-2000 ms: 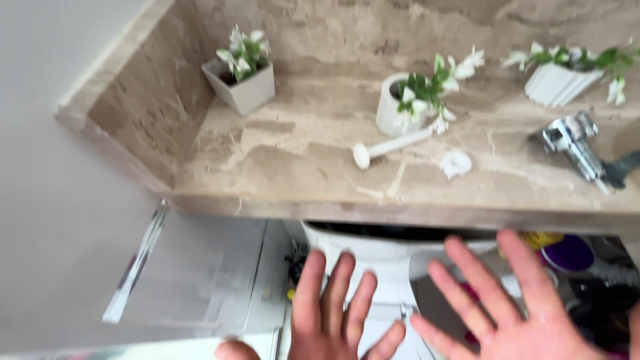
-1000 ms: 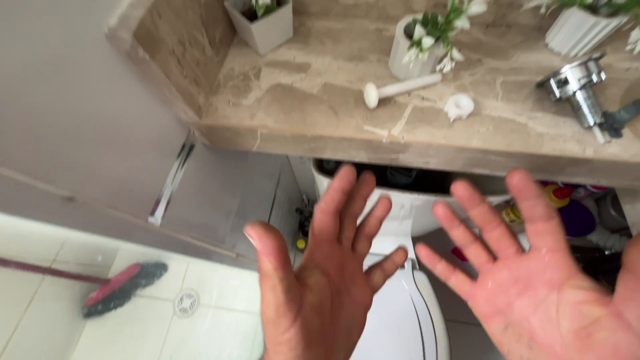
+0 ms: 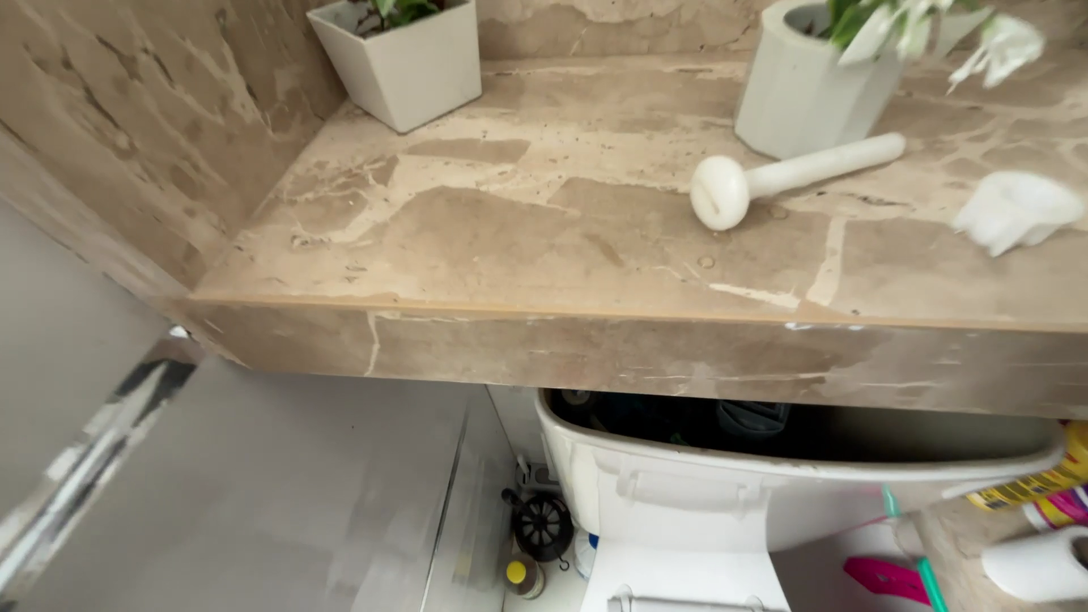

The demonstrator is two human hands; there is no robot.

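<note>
Neither of my hands shows in the head view. On the brown marble counter (image 3: 493,229) lies a white plastic part with a rounded head and a long stem (image 3: 790,174). Its stem rests close to a pale ribbed pot (image 3: 807,85) with white flowers. Right of it sits a small white plastic piece (image 3: 1016,211), somewhat blurred. Below the counter edge is an uncovered white toilet cistern (image 3: 680,476) with dark parts inside.
A square white planter (image 3: 408,64) stands at the back left. Under the counter are a black round object (image 3: 542,525), a yellow-capped bottle (image 3: 524,576), a toilet paper roll (image 3: 1037,565) and a yellow package (image 3: 1033,476). A metal handle (image 3: 93,467) runs along the left.
Both my hands, spread open over the toilet in the earlier frames, have left the view. The view has moved closer to the counter's left part.
</note>
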